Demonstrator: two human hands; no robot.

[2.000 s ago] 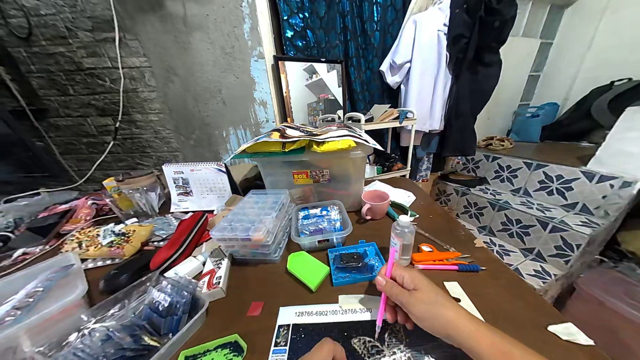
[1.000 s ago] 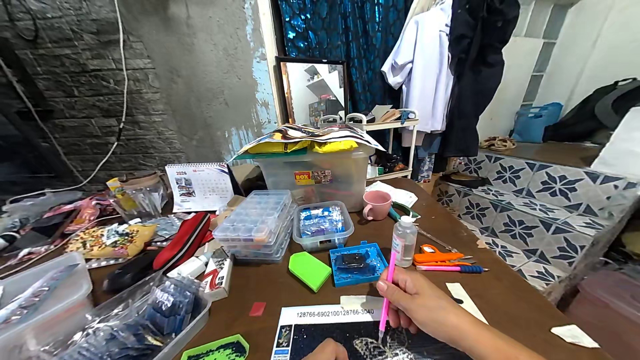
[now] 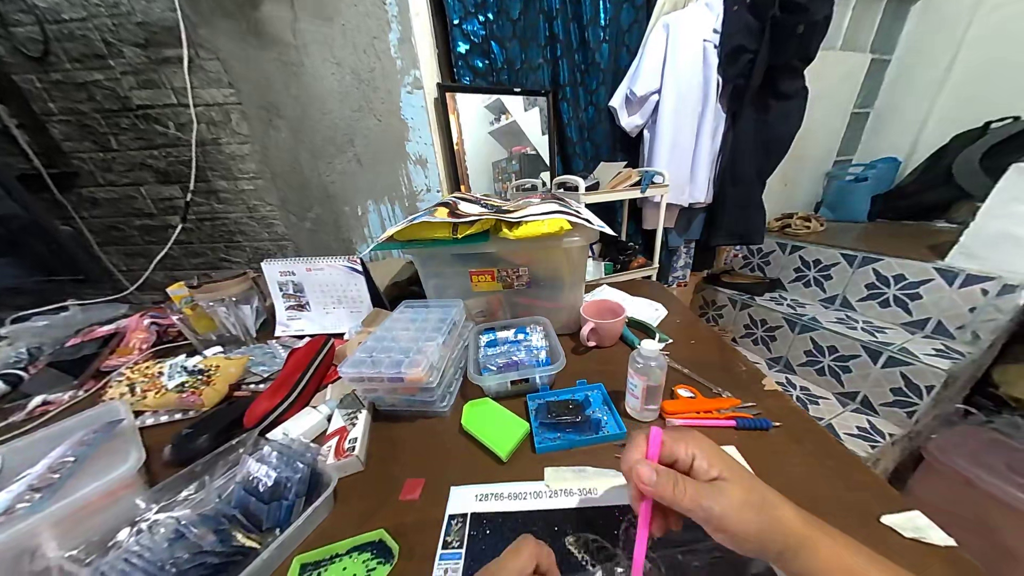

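Observation:
My right hand (image 3: 692, 488) is closed around a pink drill pen (image 3: 647, 500), held nearly upright with its lower end over a dark diamond painting canvas (image 3: 496, 532). At the bottom edge, my left hand (image 3: 522, 558) rests on the canvas, partly cut off by the frame; whether it holds anything is hidden. A green tray (image 3: 348, 558) with dark drills lies left of the canvas. Beyond the canvas are a bright green tray (image 3: 494, 428) and a blue box (image 3: 576, 418) with dark contents. A small red square (image 3: 412, 489) lies on the table.
A clear bottle (image 3: 646, 380), orange scissors (image 3: 696, 402) and a pink mug (image 3: 602, 322) stand or lie at the back right. Stacked organizer boxes (image 3: 408, 352) and a tub of packets (image 3: 514, 356) are behind. Left sits a plastic container with dark bags (image 3: 264, 492).
My right hand has stayed over the canvas with the pink pen, shifting only a little. My left hand remains at the canvas's lower part.

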